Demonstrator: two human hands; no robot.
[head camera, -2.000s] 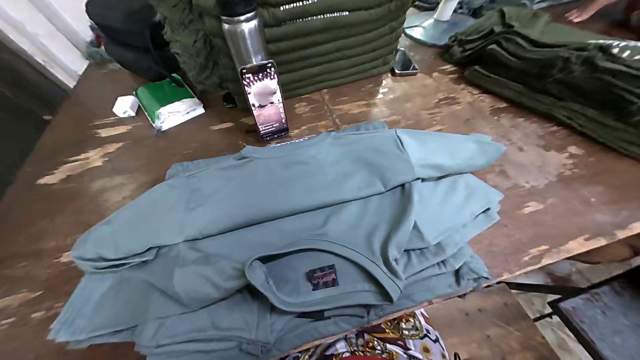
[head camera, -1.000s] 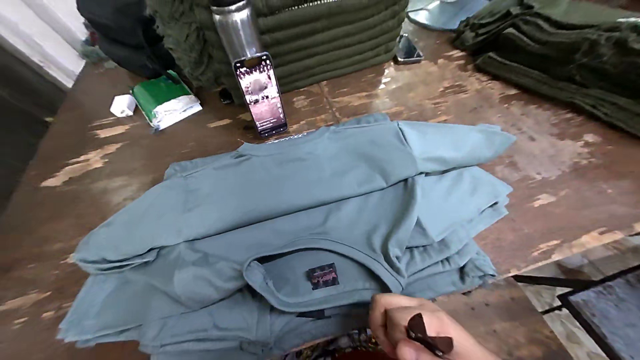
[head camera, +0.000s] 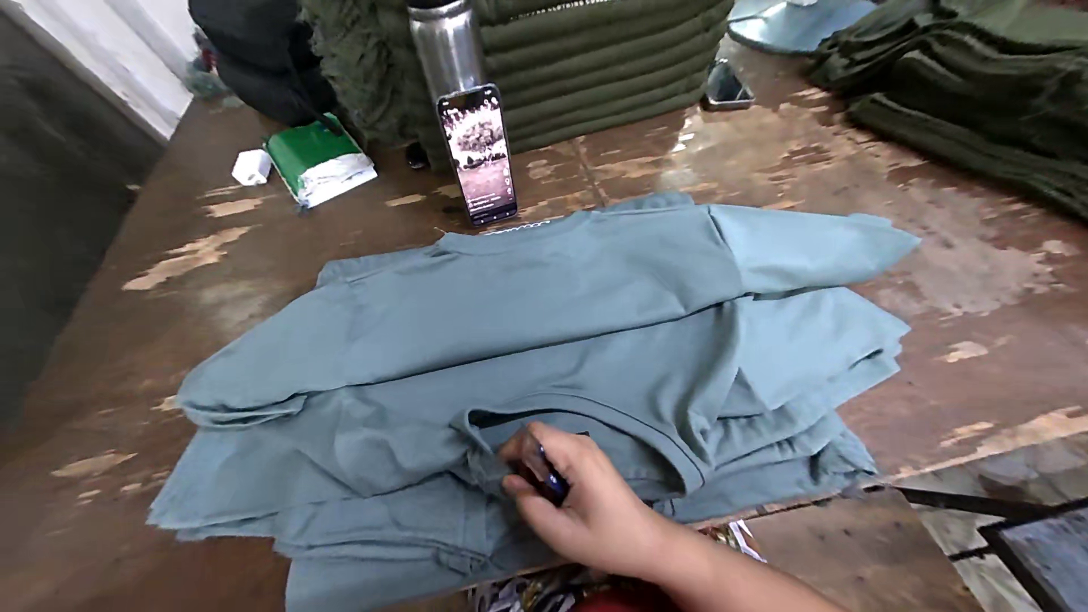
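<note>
Several grey-green T-shirts (head camera: 544, 297) lie stacked on the wooden table, the top one folded over, with its round neckline (head camera: 595, 408) toward me. My right hand (head camera: 586, 501) reaches from the lower right and rests at the neckline, its fingers closed around a small dark tool (head camera: 540, 472), whose kind the view does not settle. That hand covers most of the neck label. No part of my left hand shows.
Behind the shirts a lit phone (head camera: 478, 157) leans on a steel bottle (head camera: 446, 51). Dark green folded garments (head camera: 603, 68) are piled behind it, with more (head camera: 977, 102) at right. A green packet (head camera: 314, 161), a white cube (head camera: 252, 167) and another phone (head camera: 728, 87) lie on the table (head camera: 1020, 340).
My right hand, out of view at first, came in at the lower edge with the dark tool and has moved left onto the neckline, over the label that showed earlier.
</note>
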